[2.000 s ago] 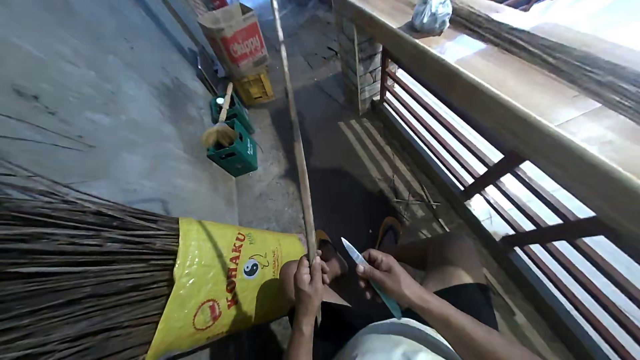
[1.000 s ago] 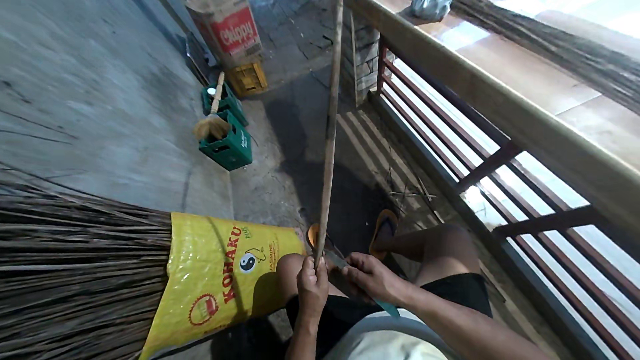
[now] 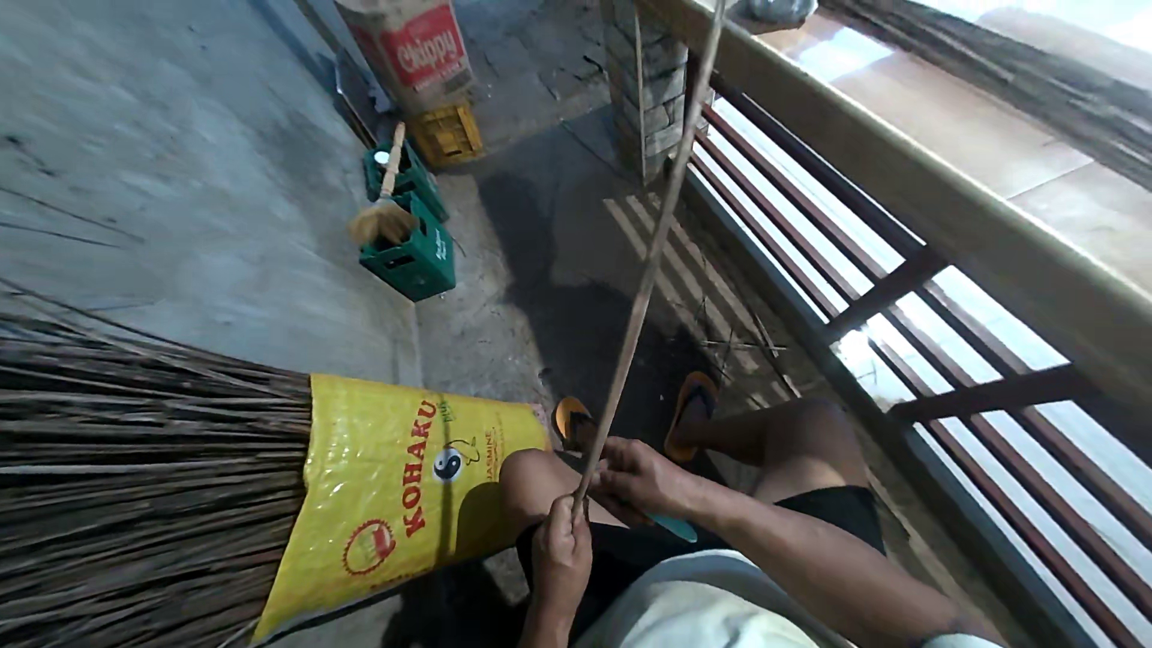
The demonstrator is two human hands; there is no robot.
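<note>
A long thin wooden stick [image 3: 650, 261] rises from my lap toward the top of the view, leaning to the right. My left hand [image 3: 562, 544] is closed around its lower end. My right hand [image 3: 641, 479] is just above and to the right, against the stick, gripping a knife [image 3: 673, 526] whose teal handle shows below the palm; its blade is hidden. At my left lies a yellow sack [image 3: 387, 486] bearing print, with a large bundle of thin dark sticks [image 3: 144, 477] coming out of its mouth.
Green plastic crates [image 3: 414, 256] holding a brush [image 3: 389, 193] stand by the wall, near a yellow crate [image 3: 447, 135] under a cardboard box [image 3: 409, 54]. A railing [image 3: 900, 162] runs along my right. Beyond it, more long sticks [image 3: 1017, 81] and a plastic bag [image 3: 778, 11] lie on tiles.
The stick's far end has swung to the right. The knife blade, plain to see two seconds ago, is now hidden, and my right hand has come against the stick.
</note>
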